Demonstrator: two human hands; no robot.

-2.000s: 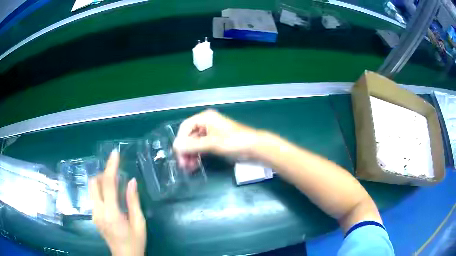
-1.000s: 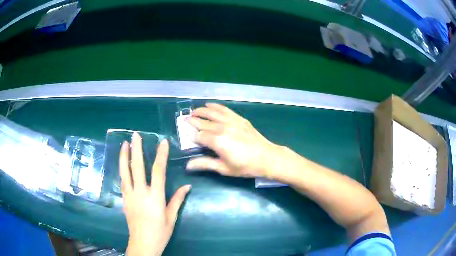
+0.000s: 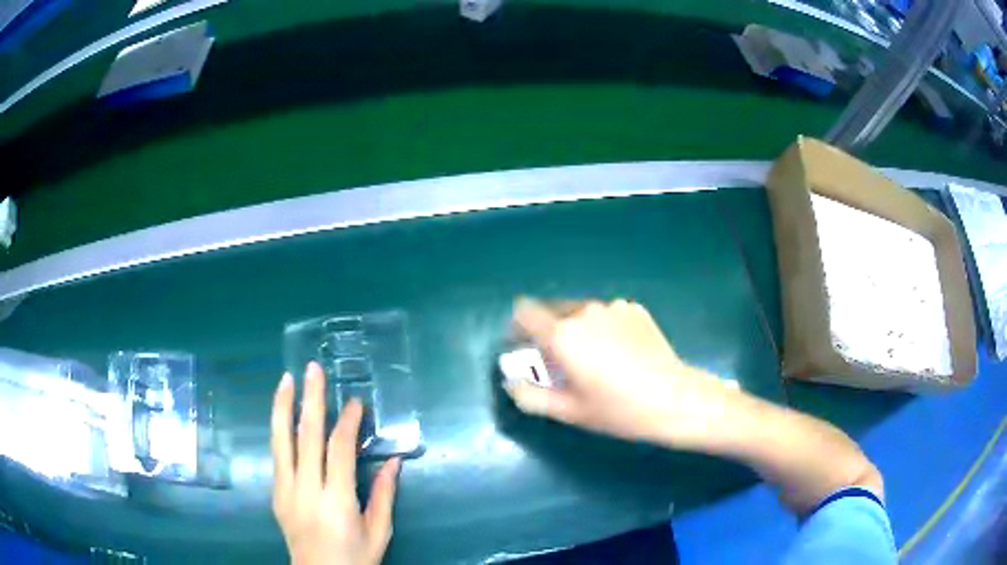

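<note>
A clear blister tray [image 3: 381,364] lies on the dark-green bench in front of me. My left hand [image 3: 328,486] rests on its lower left part with fingers spread. My right hand [image 3: 607,370], slightly blurred, holds a white power adapter [image 3: 523,368] between thumb and fingers, to the right of the tray and apart from it. Another clear blister tray [image 3: 163,414] lies to the left, beside a bright, glaring stack of blister trays [image 3: 53,422] at the left edge.
An open brown carton [image 3: 797,265] holding white parts stands at the right. A pale metal rail [image 3: 409,203] crosses behind the bench. Beyond it, the green belt [image 3: 442,121] carries a grey-white and blue flat box [image 3: 160,61] at left and another [image 3: 786,57] at right.
My right hand has moved right from the tray area and now holds an adapter. The white piece seen in the tray a second ago is gone from there. Belt items have shifted.
</note>
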